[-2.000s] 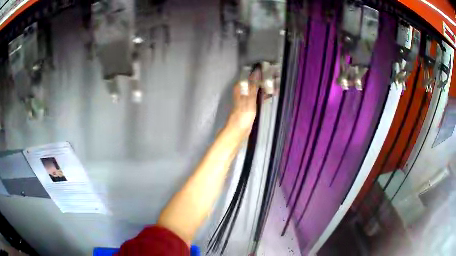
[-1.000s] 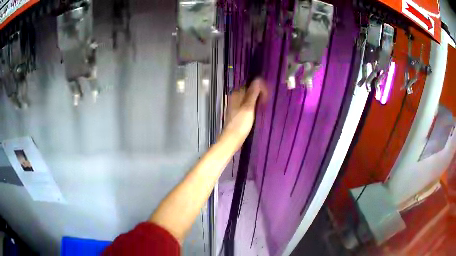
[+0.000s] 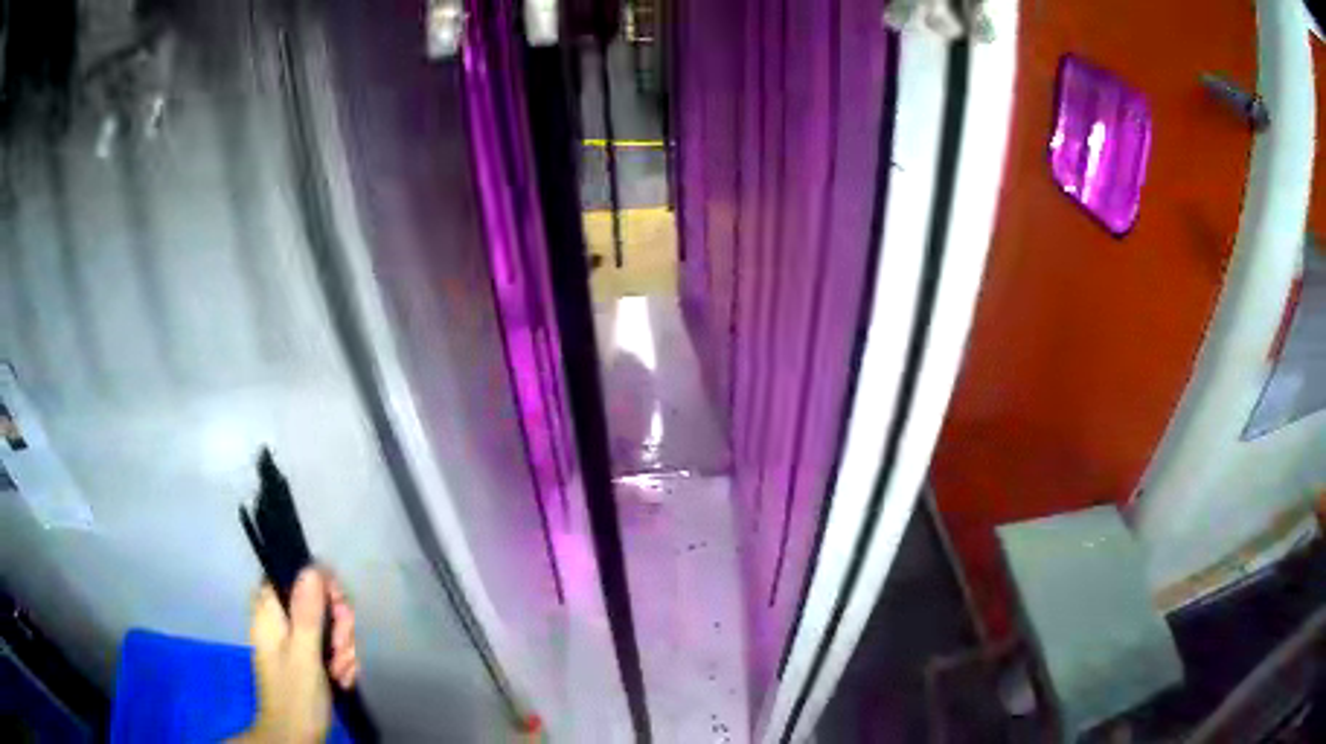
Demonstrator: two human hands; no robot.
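Note:
My left hand (image 3: 298, 654) is low at the left of the view, closed around a bunch of black rubber strips (image 3: 281, 523). The uneven upper ends of the strips stick up above my thumb. The rest of the bunch runs down below the hand and out at the bottom edge. The wrist is cut off by the bottom edge. My right hand is not in view.
Dark strips (image 3: 588, 364) hang in the purple-lit booth opening. Metal clips (image 3: 541, 21) show at the top edge. A blue crate (image 3: 175, 686) is at the lower left. A grey-green stool (image 3: 1091, 611) stands before the orange door (image 3: 1120, 334).
My left hand has come down from the hanging strips at the booth opening to the lower left and now holds the bunch upright. The view has turned right and down.

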